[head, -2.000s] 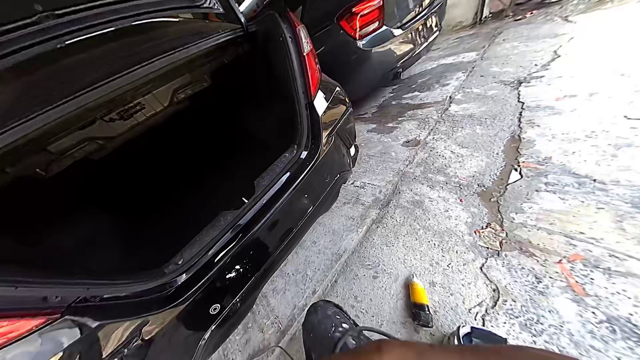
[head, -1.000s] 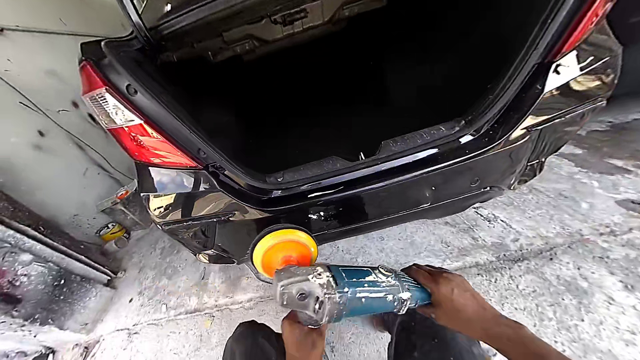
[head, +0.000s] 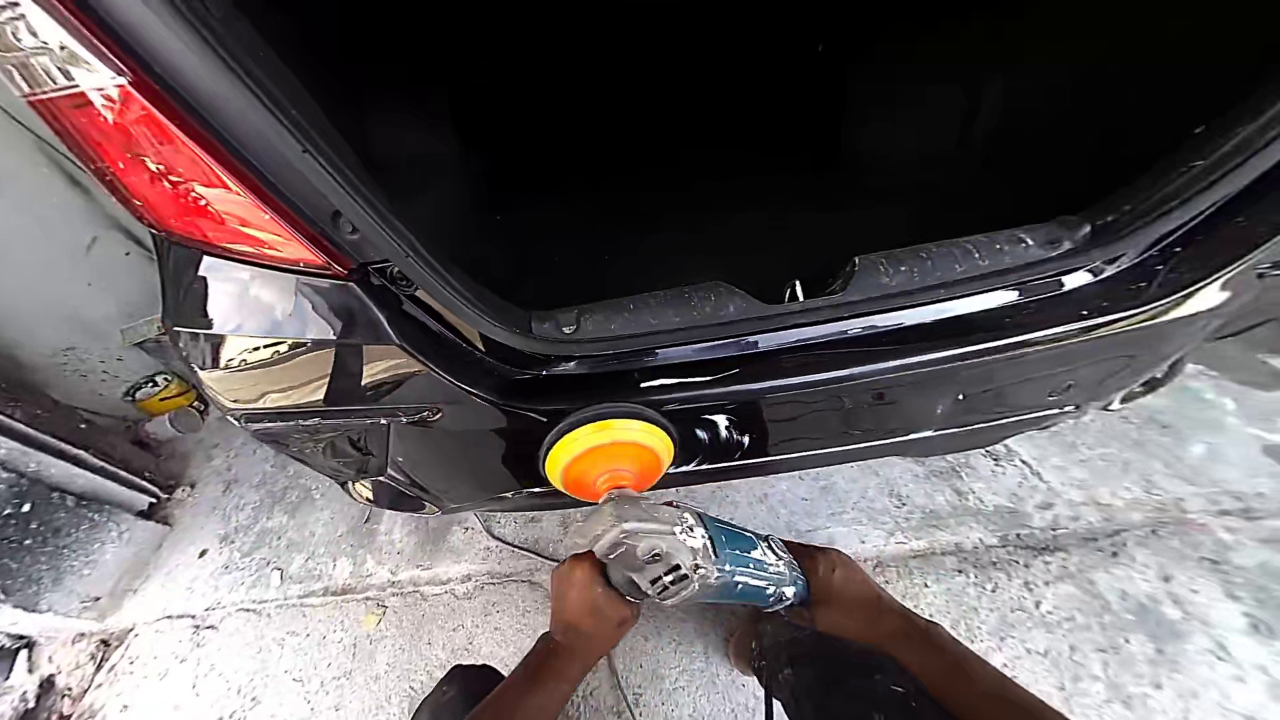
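Observation:
My left hand (head: 592,606) is closed around the side handle of an electric rotary polisher (head: 690,555), near its metal gear head. My right hand (head: 835,590) grips the rear of its blue body, which is smeared with white. The polisher's orange and yellow backing disc (head: 608,455), with a dark pad behind it, faces the glossy black rear bumper (head: 850,415) and appears to rest against it. White compound marks (head: 722,436) show on the bumper just right of the disc.
Above the bumper the car's trunk gapes, with a scuffed sill trim (head: 660,308). A red and clear tail light (head: 180,170) is at upper left. A yellow container (head: 165,394) stands by the wall at left. A cable (head: 515,545) crosses the concrete floor (head: 430,560).
The view has swung from the car's right side to the bumper and come closer. Since one second ago, the disc has moved right along the bumper, nearer the white marks.

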